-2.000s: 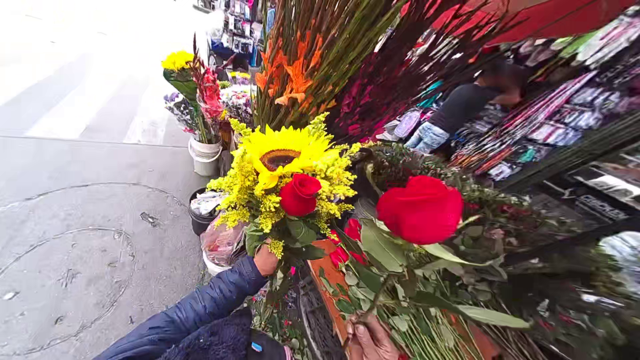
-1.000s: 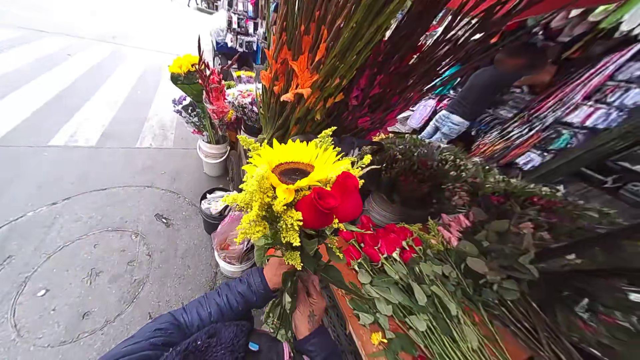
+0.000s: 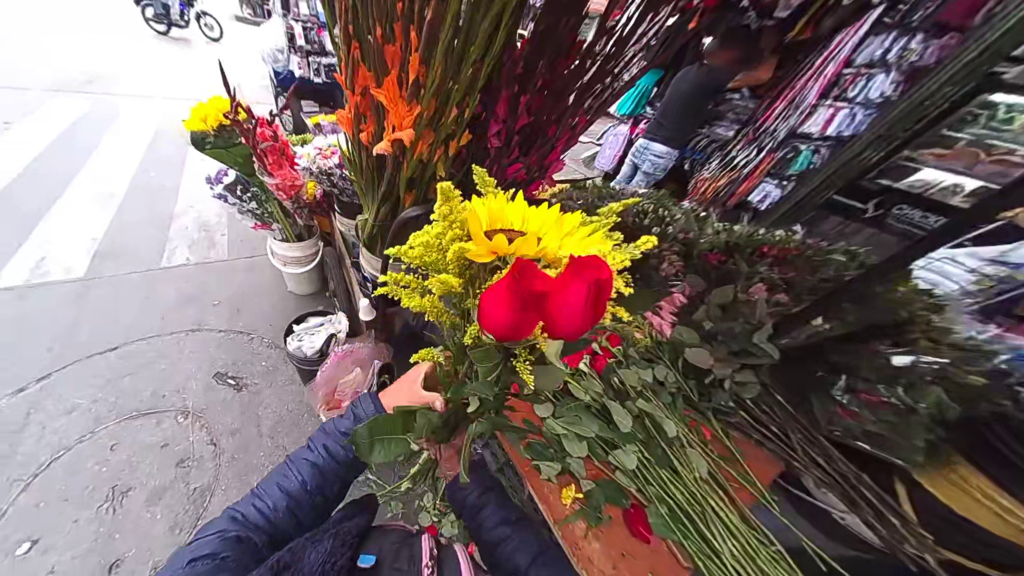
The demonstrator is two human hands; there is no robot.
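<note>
My left hand (image 3: 414, 390) grips the stems of a bouquet just under its flower heads. The bouquet holds a yellow sunflower (image 3: 512, 228), sprays of small yellow filler flowers (image 3: 432, 264) and two red roses (image 3: 576, 298) at the front. Lower down, my right hand (image 3: 450, 454) is around the stems, partly hidden by leaves, its fingers hard to make out. Cut rose stems with leaves (image 3: 680, 448) lie on the reddish wooden table (image 3: 560, 512) to the right of both hands.
White buckets of flowers (image 3: 298, 264) and a black bucket (image 3: 308, 352) stand at left on the pavement. Tall orange gladioli (image 3: 396, 108) rise behind the bouquet. A person in dark clothing (image 3: 680, 104) is at a goods stall further back. Dark foliage (image 3: 760, 256) fills the right.
Two seconds ago my right hand held one red rose apart, at the right; now two roses sit side by side in the bouquet, and that hand is at the stems below my left hand.
</note>
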